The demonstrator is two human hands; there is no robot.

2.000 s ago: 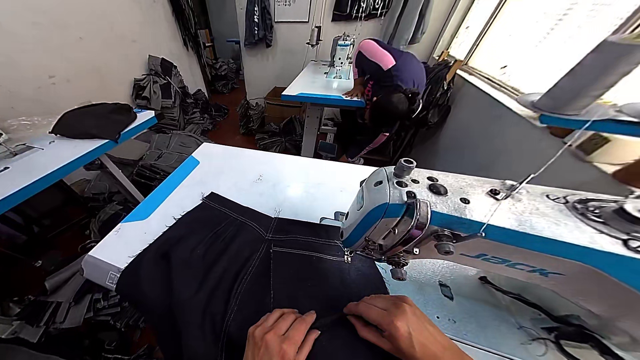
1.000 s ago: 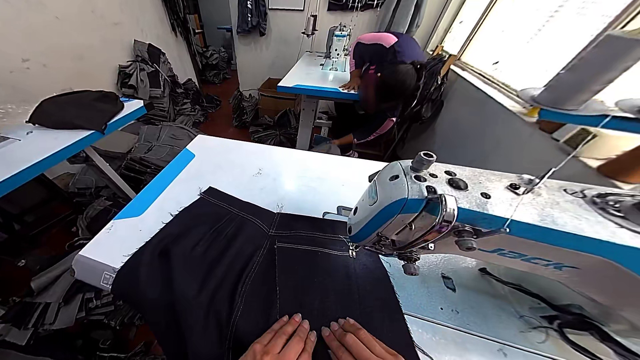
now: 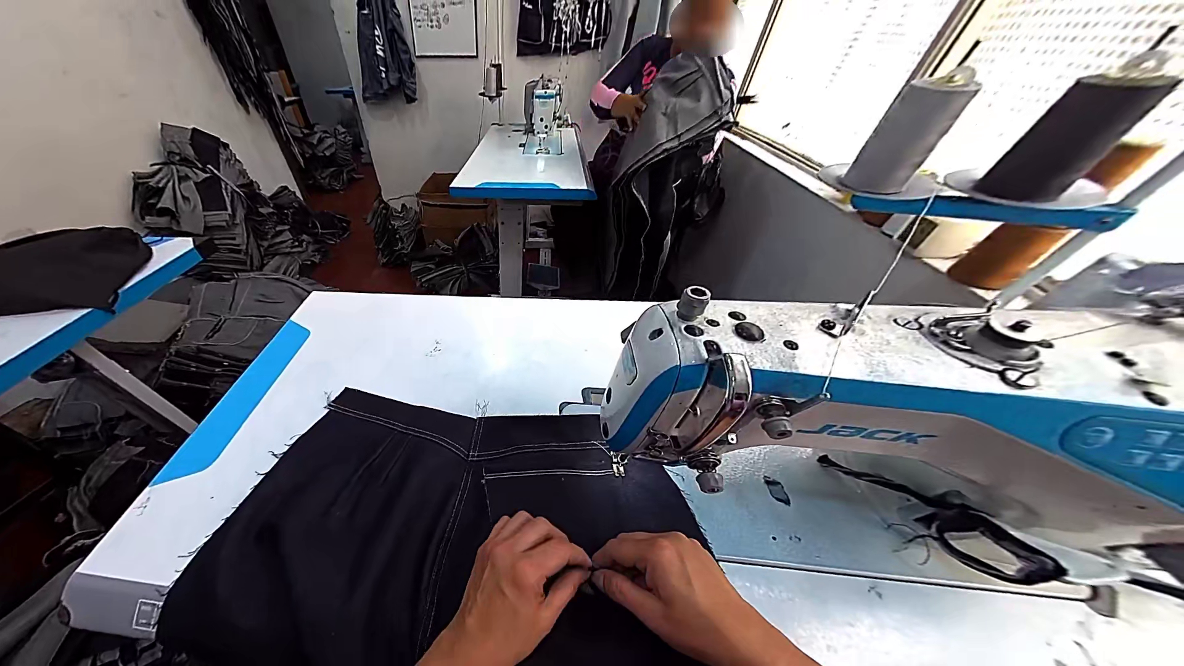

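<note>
Dark denim garment panels (image 3: 370,518) with pale topstitching and frayed edges lie on the white sewing table (image 3: 444,342). Their upper right part is under the presser foot (image 3: 618,464) of a Jack industrial sewing machine (image 3: 666,388). Below the foot, my left hand (image 3: 523,583) pinches the dark fabric between thumb and fingers. My right hand (image 3: 680,592) pinches it just beside, the fingertips of both hands nearly touching. The bit of cloth between them is small and mostly hidden by the fingers.
Thread snips (image 3: 994,546) with dark handles lie under the machine arm. Thread cones (image 3: 911,134) stand at the right. A person (image 3: 666,120) holds up a grey garment (image 3: 684,106) beyond the table, near a second sewing machine (image 3: 544,111). Garment piles (image 3: 222,203) cover the floor at left.
My hands have gone from resting flat on the fabric to pinching it. The other person, bent over before, now stands upright with a grey garment. The view has tilted up somewhat.
</note>
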